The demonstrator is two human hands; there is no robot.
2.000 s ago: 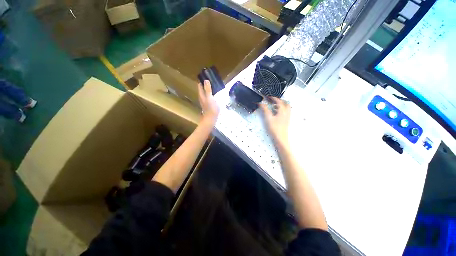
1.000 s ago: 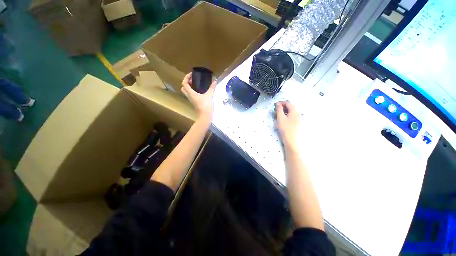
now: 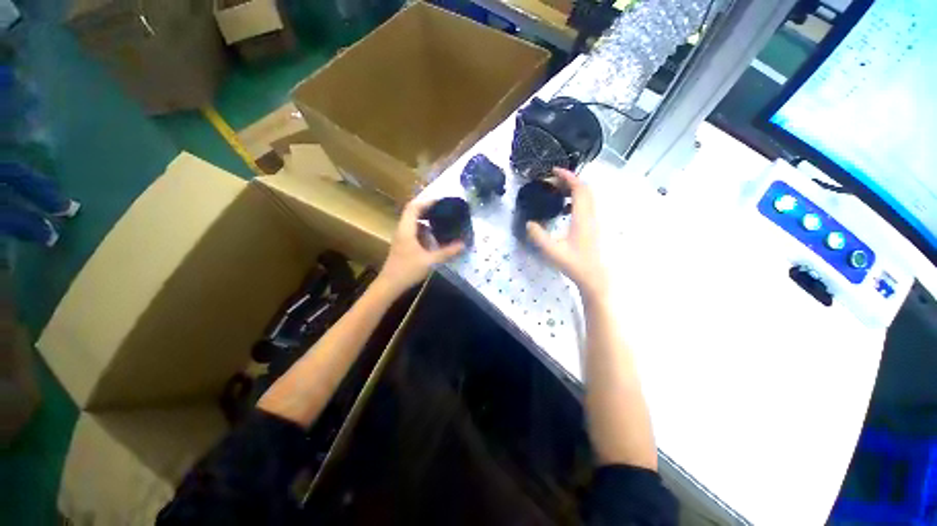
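Note:
My left hand [image 3: 413, 250] holds a black cylindrical housing [image 3: 449, 221] over the left edge of the white bench top. My right hand [image 3: 571, 232] holds a second black housing [image 3: 536, 203] just in front of the round black fan [image 3: 548, 141]. Between and behind the two housings, a small black fixture [image 3: 482, 178] stands on the bench with nothing resting on it. More black parts [image 3: 304, 308] lie jumbled in the open carton at the lower left.
A large open brown carton [image 3: 349, 103] stands against the bench's left end. A silver duct [image 3: 642, 48] and grey column [image 3: 709, 87] rise behind the fan. At right are a blue control panel [image 3: 819, 230], a small black item [image 3: 811, 284] and a monitor [image 3: 884, 113]. A person's legs [image 3: 31, 205] show far left.
The housing on the fixture is now off it, in my right hand. My left hand has brought its housing from beside the upper carton down to the bench edge.

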